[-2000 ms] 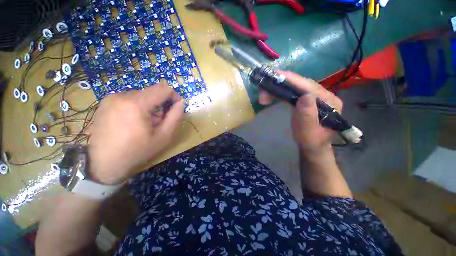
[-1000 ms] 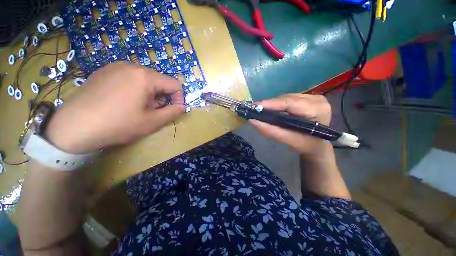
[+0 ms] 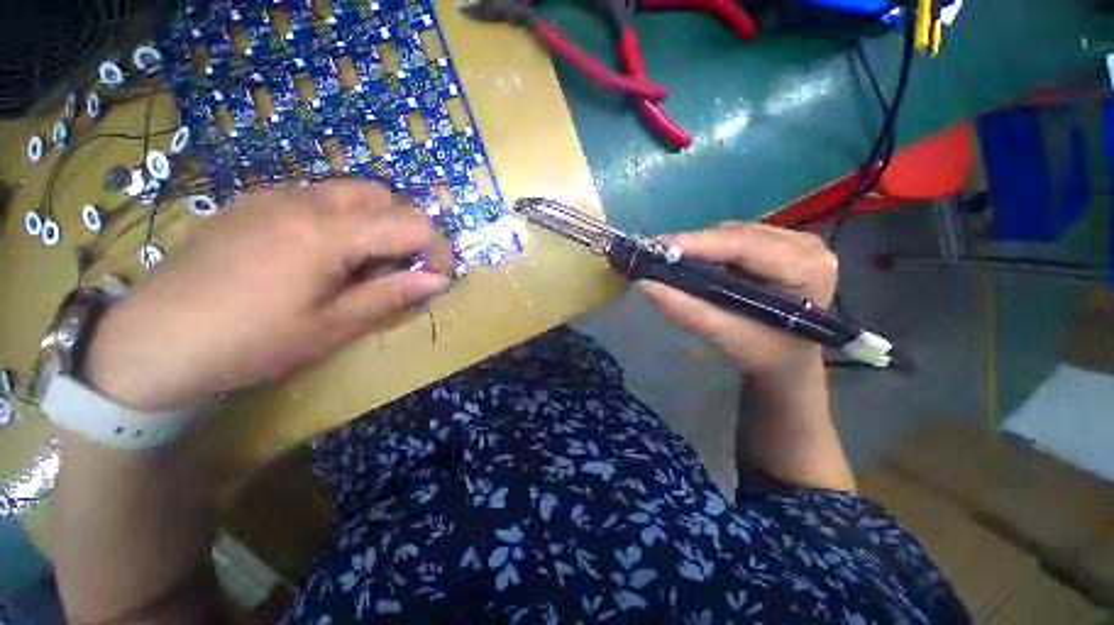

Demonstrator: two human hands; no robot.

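Note:
The blue PCB panel lies on the tan board. My right hand is shut on the black soldering iron, whose bare metal tip points left, at the panel's near right corner. I cannot tell if the tip touches. My left hand is over the panel's near edge, thumb and fingertips pinched on dark thin lead wires; the pinched ends are mostly hidden by the fingers. Several white discs on dark wires lie left of the panel.
Red-handled cutters lie on the green bench beyond the tan board. Black cords hang at the right near blue and yellow items. A dark grille stands at top left. A red stool seat and cardboard are below the bench at right.
Over two seconds, the iron has swung from above the board's right edge to the panel corner, then drawn back slightly right in the last second. The left hand has shifted left and remains pinched.

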